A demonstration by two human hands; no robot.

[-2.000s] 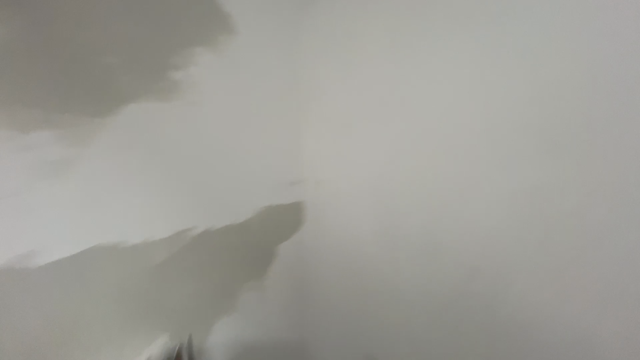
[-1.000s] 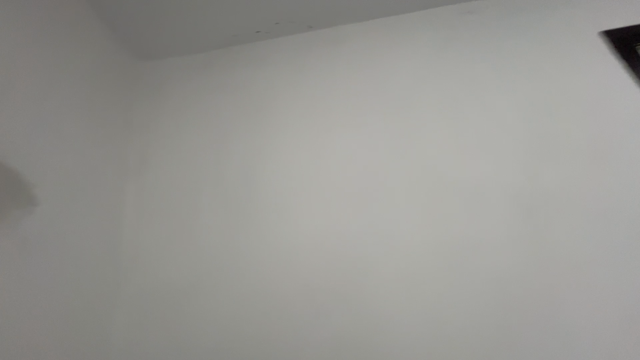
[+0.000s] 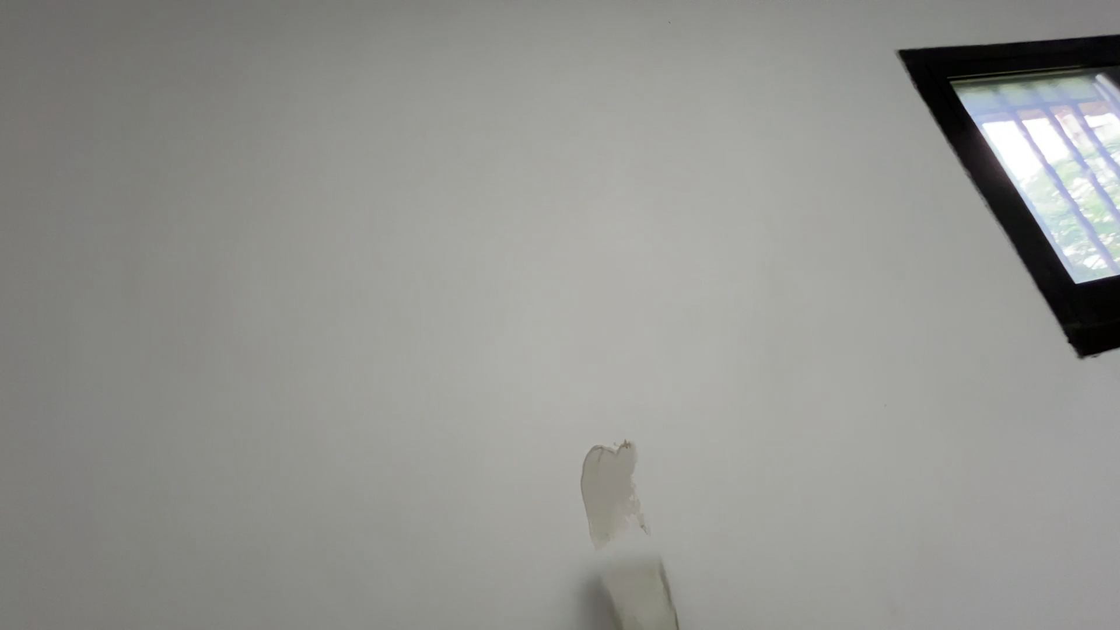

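Observation:
Neither my left hand nor my right hand shows in the head view. A narrow streak of wet, grey-beige coating runs down the pale wall, a little right of the middle and low in the view. Just below it, at the bottom edge, a blurred, light-coloured flat shape stands against the wall with a dark shadow on its left; it may be the blade of a spreading tool, but I cannot tell. What holds it is out of view.
At the upper right a black-framed window is set in the wall, cut off by the view's edge. Bars and green foliage show through its glass.
The view has swung a long way; more of the window shows at the right. The streak and the blurred flat shape now appear low in the view.

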